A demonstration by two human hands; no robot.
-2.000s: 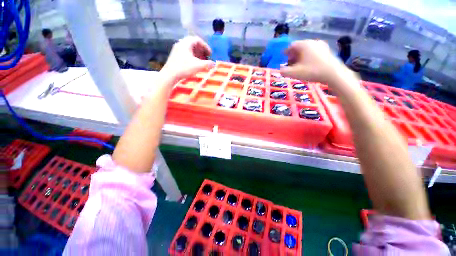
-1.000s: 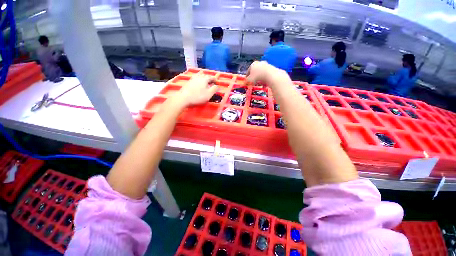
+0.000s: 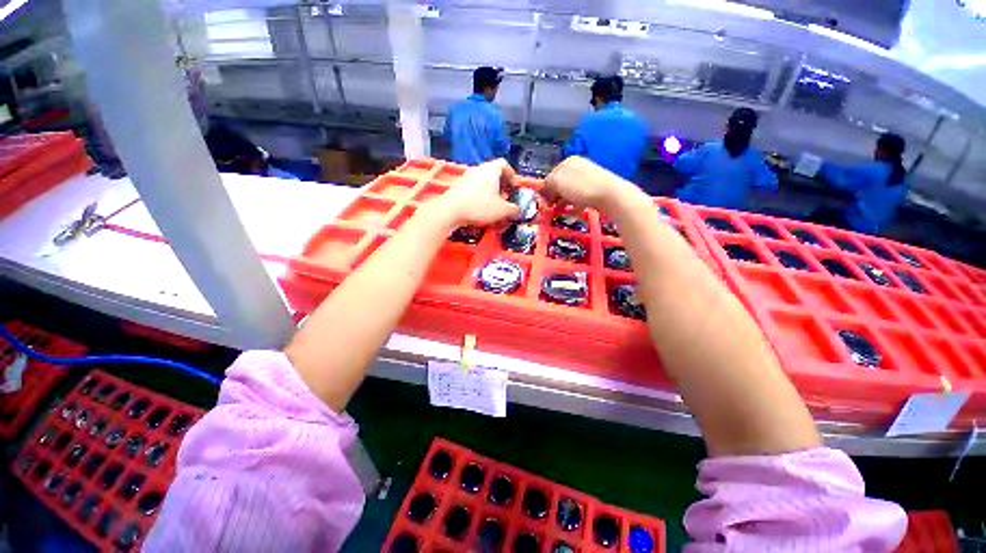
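A red-orange component tray (image 3: 357,240) lies on top of a stack on the white shelf. Several round watch heads sit in its pockets; its left pockets are empty. My left hand (image 3: 481,198) is over the tray's middle, its fingers closed on a shiny round watch head (image 3: 525,204) above the pockets. My right hand (image 3: 581,184) is just right of it, fingers curled down at the tray's back; whether it holds anything is hidden. A watch head with a silvery face (image 3: 501,277) lies in a front pocket.
A white post (image 3: 178,173) stands at the left. A second tray stack (image 3: 795,373) is at the right. Paper labels (image 3: 467,387) hang on the shelf edge. Below are filled red trays (image 3: 432,488) on a green surface. A blue hose (image 3: 119,364) crosses the left. Workers in blue are beyond.
Both hands have come closer together over the tray. A watch head now shows at my left fingers, lifted above its pocket. The camera view has shifted slightly.
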